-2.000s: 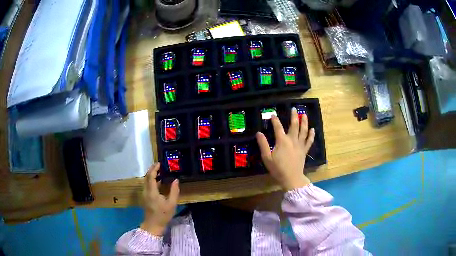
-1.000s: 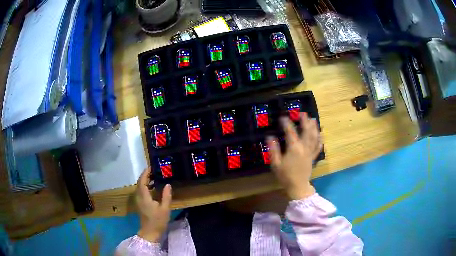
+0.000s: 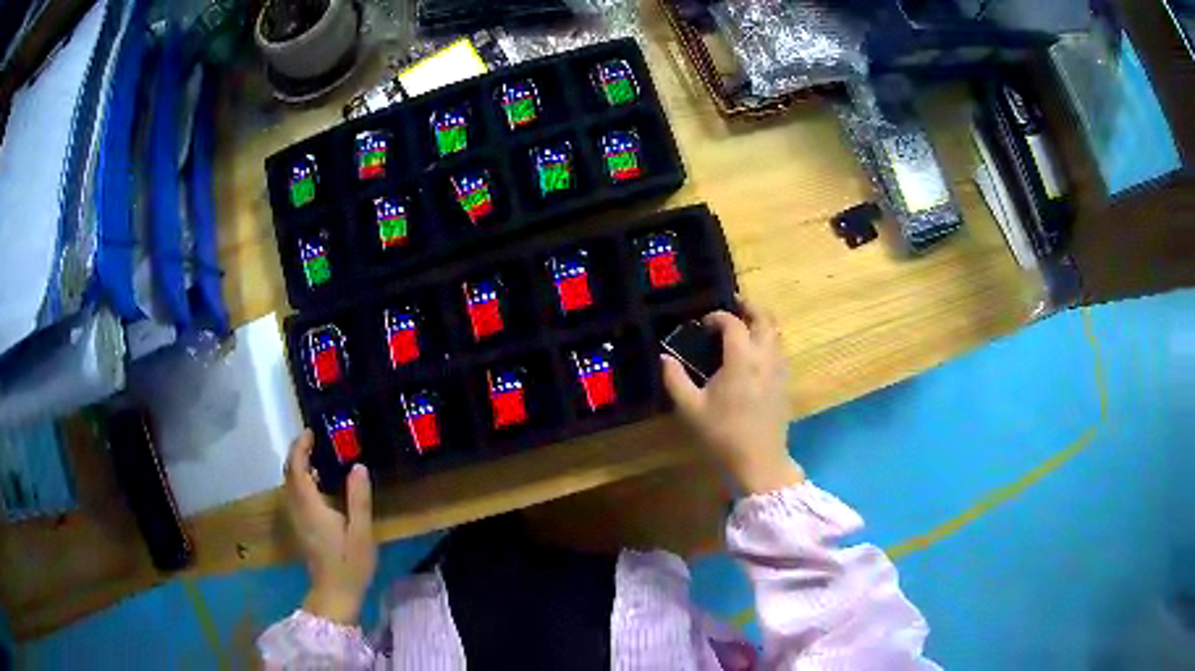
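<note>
A near black foam tray (image 3: 537,344) holds two rows of small smartwatch units, with red blocks and blue-white marks on their lit screens. My right hand (image 3: 737,393) grips a dark-screened smartwatch unit (image 3: 693,351) between thumb and fingers at the tray's front right pocket. Whether the unit is lifted clear is hard to tell. My left hand (image 3: 330,524) rests at the near tray's front left corner, thumb and fingers apart, with nothing seen in it. A second foam tray (image 3: 498,147) lies just behind, its units showing mostly green with some red.
Blue folders (image 3: 155,184) and white paper (image 3: 236,420) lie left, with a dark phone (image 3: 150,488). A plant pot (image 3: 304,39) and opened circuit assembly (image 3: 446,68) stand behind. Right are a bagged device (image 3: 913,184), small black part (image 3: 857,224) and long black tool (image 3: 1035,171).
The view has shifted, so the trays appear further left and more tilted. The near tray's green and white screens turned red. My right hand has closed on the front right unit, now dark.
</note>
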